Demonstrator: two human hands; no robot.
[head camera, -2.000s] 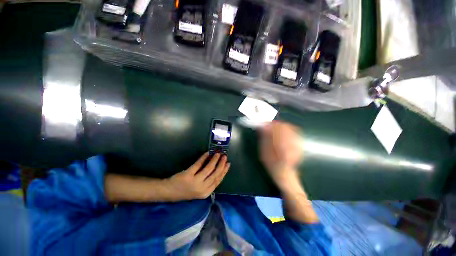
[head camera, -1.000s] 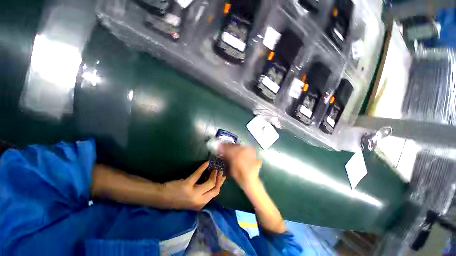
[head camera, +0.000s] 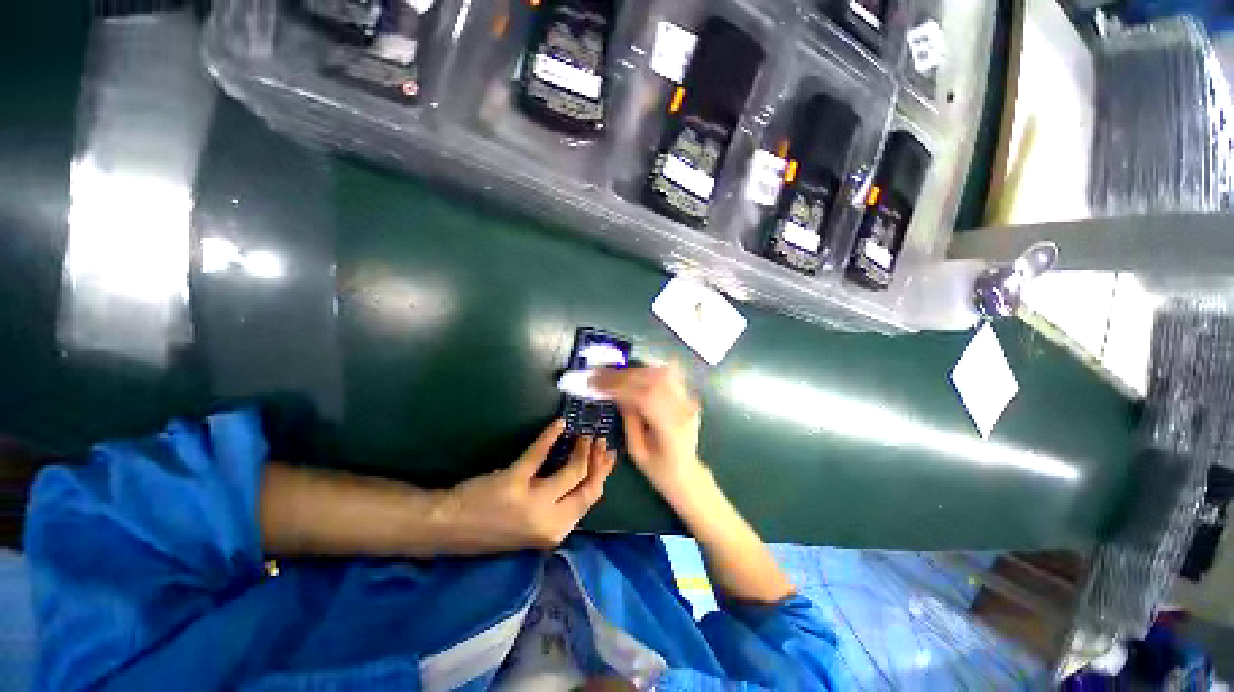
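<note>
A dark keypad phone (head camera: 591, 416) lies face up on the dark green bench in front of me, its screen end pointing away. My left hand (head camera: 548, 489) holds the phone's lower end with its fingertips. My right hand (head camera: 658, 416) pinches a small white piece (head camera: 582, 384) over the lower part of the screen. The right fingers and the white piece hide part of the phone. Whether the white piece is cloth or card I cannot tell.
A clear tray (head camera: 623, 223) with several black phones runs along the far side. A white card with a small spot (head camera: 700, 319) lies right of the phone. A plain white card (head camera: 984, 380) and a shiny metal fitting (head camera: 997, 291) are farther right. Clear glossy strips (head camera: 129, 257) lie at left.
My right hand has come from beside the spotted card to the phone, now with the white piece on the screen. My left hand stays at the phone's lower end. The camera view has shifted.
</note>
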